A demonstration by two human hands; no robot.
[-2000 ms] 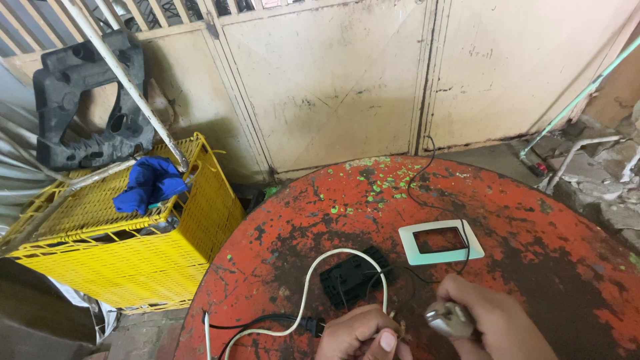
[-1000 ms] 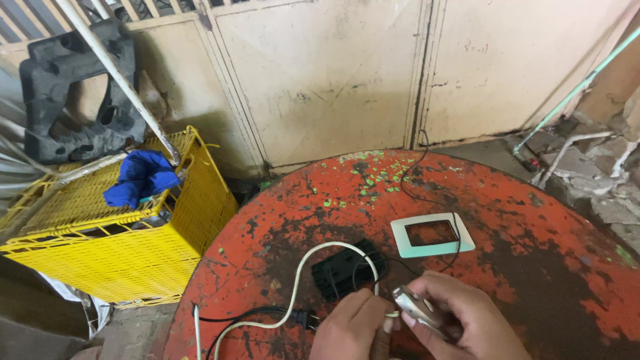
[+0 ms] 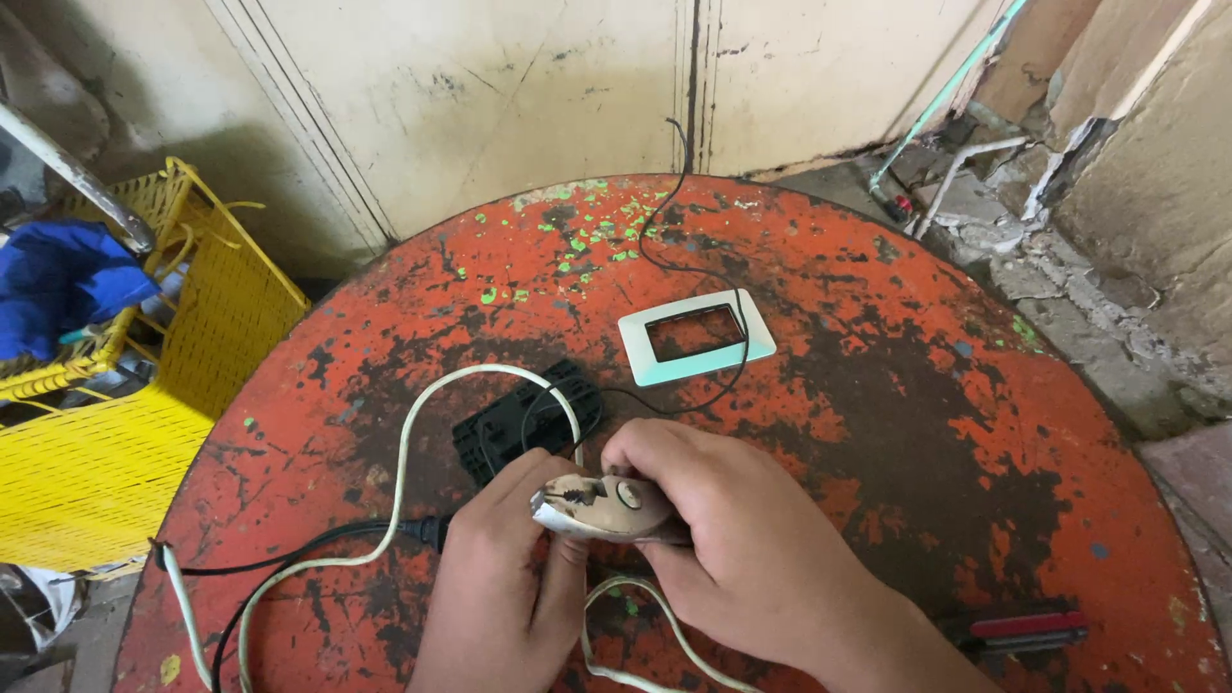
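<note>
My right hand (image 3: 741, 539) grips a pair of metal pliers (image 3: 616, 505), whose jaws point left over my left hand. My left hand (image 3: 515, 568) is closed beside the jaws, its fingertips on the white cable (image 3: 404, 462); the pinched part is hidden. That cable loops over a black plastic frame (image 3: 500, 423) just beyond my hands, and another stretch of it curls below them. A white rectangular wall-plate cover (image 3: 640, 351) lies farther back, with a thin black wire (image 3: 664, 265) across its right side. A black cable with a plug (image 3: 419, 529) lies left of my left hand.
The round red table (image 3: 962, 318) has worn paint and green flakes. A red-and-black handled tool (image 3: 1025, 630) lies at the right. To the left stands a yellow woven basket (image 3: 221, 346) with blue cloth (image 3: 67, 279) on top. A metal gate (image 3: 520, 87) rises behind; broken masonry (image 3: 1078, 260) lies right.
The pliers have come over to my left hand, their jaws now pointing left across it. The view has shifted down and right, showing the red-and-black handled tool.
</note>
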